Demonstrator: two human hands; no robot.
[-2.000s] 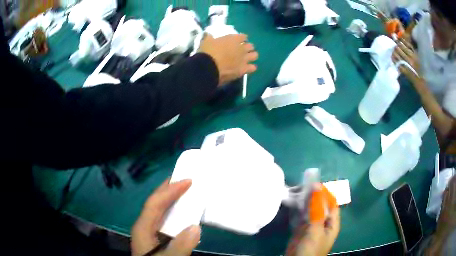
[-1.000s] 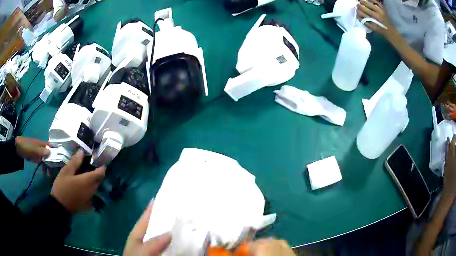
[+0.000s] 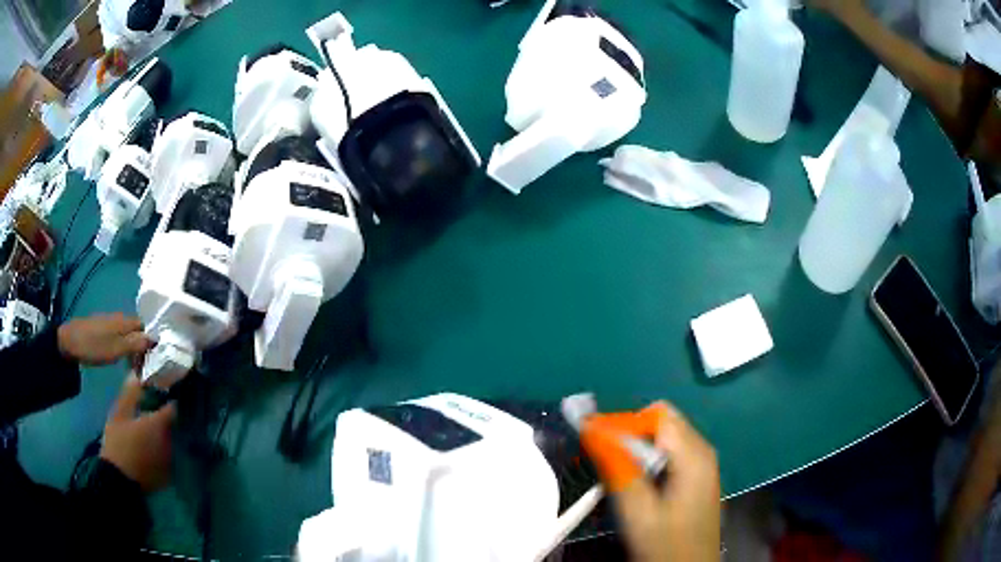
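A white security camera (image 3: pixel 439 483) lies low in the view, its lower part cut off by the frame edge. Its dark lens panel and printed label face up. A slim white antenna shows on its right, by the dark ball end. My right hand (image 3: pixel 664 483), with orange finger cots, pinches a small greyish-white wiping cloth (image 3: pixel 578 411) at the ball end. My left hand is not in view. A white block (image 3: pixel 732 335) lies on the green table to the right.
Several similar cameras (image 3: pixel 296 220) stand at the left, where another person's hands (image 3: pixel 137 439) touch one. Another camera (image 3: pixel 576 93) is at the top. A crumpled white strip (image 3: pixel 686 183), two squeeze bottles (image 3: pixel 851 214), a paper sheet and a smartphone (image 3: pixel 925 338) lie right.
The held camera has turned so its lens panel and label show. My right hand has moved up and right to its ball end. My left hand has left the view.
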